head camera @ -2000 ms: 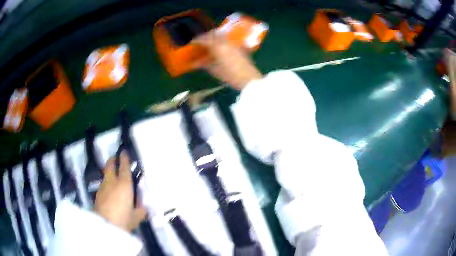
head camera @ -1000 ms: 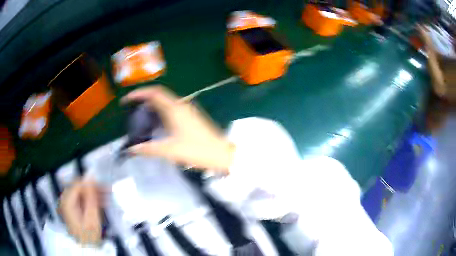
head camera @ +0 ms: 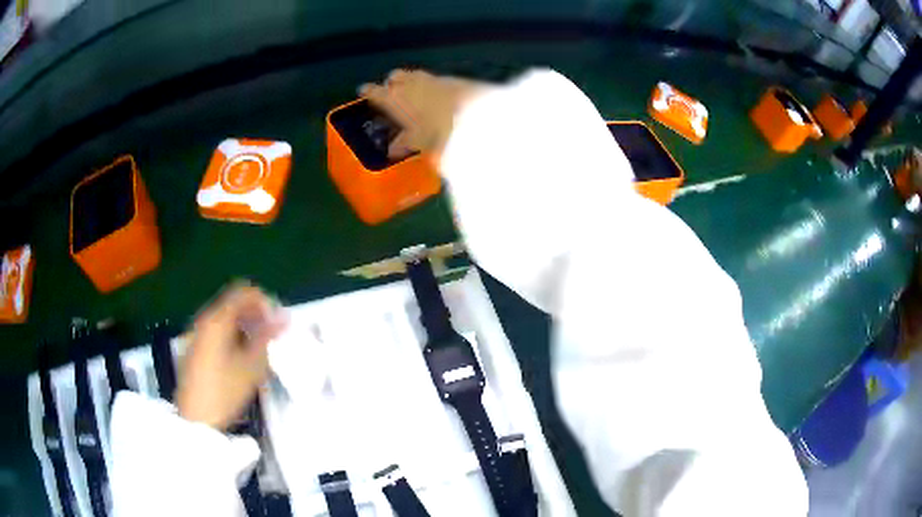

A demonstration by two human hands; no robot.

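My right hand is at the top of an orange box base, fingers at its far rim and right inner edge. A black piece sits inside the box; whether my fingers still grip it is unclear. My left hand is blurred over the white tray, fingers curled; what it holds, if anything, cannot be told. A black watch with a white label on its face lies in the tray's right part. More black straps lie at the left, partly behind my left hand and sleeve.
Orange box bases and white-patterned lids stand along the green bench's far side. Another base is partly behind my right sleeve. A dark post rises at upper right. A blue object is beyond the bench's right edge.
My right hand has moved from above the tray, with a dark block in it, up to the orange box. My left hand has moved slightly right and up.
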